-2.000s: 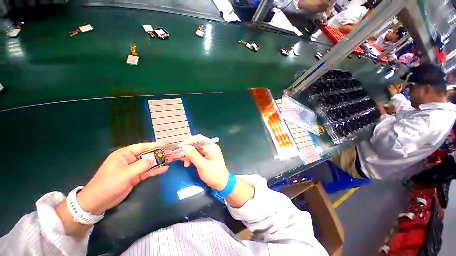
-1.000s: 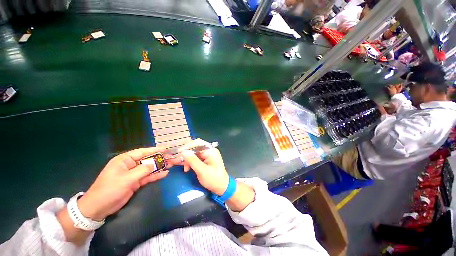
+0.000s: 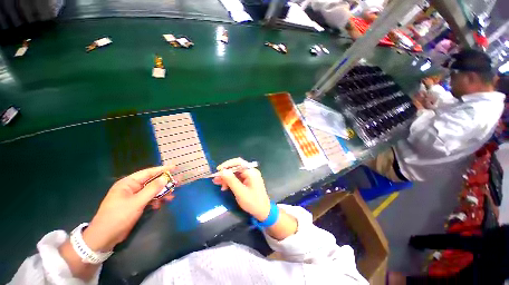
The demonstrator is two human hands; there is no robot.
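Observation:
My left hand (image 3: 129,197) holds a small electronic module (image 3: 166,186) between thumb and fingers, tilted, with gold parts at its top edge. My right hand (image 3: 244,185) holds a slim white-silver pen-shaped tool (image 3: 237,168) crosswise. The tool's thin tip points left, at or just over the lower right part of the beige adhesive sheet (image 3: 179,143). The sheet is divided by dark lines and lies on a blue liner (image 3: 196,205). Whether the tip touches the sheet, I cannot tell. The module and the tool are apart.
An orange film sheet (image 3: 294,129) and a second beige sheet (image 3: 330,146) under clear plastic lie to the right. Beyond are a black blister tray (image 3: 373,103) and a person in white. Modules (image 3: 159,68) lie on the green conveyor. An open cardboard box (image 3: 365,222) stands below the bench edge.
My right hand and the tool have moved right, away from the module, to the beige sheet. My left hand has moved slightly left and tilted the module. The camera view has shifted slightly.

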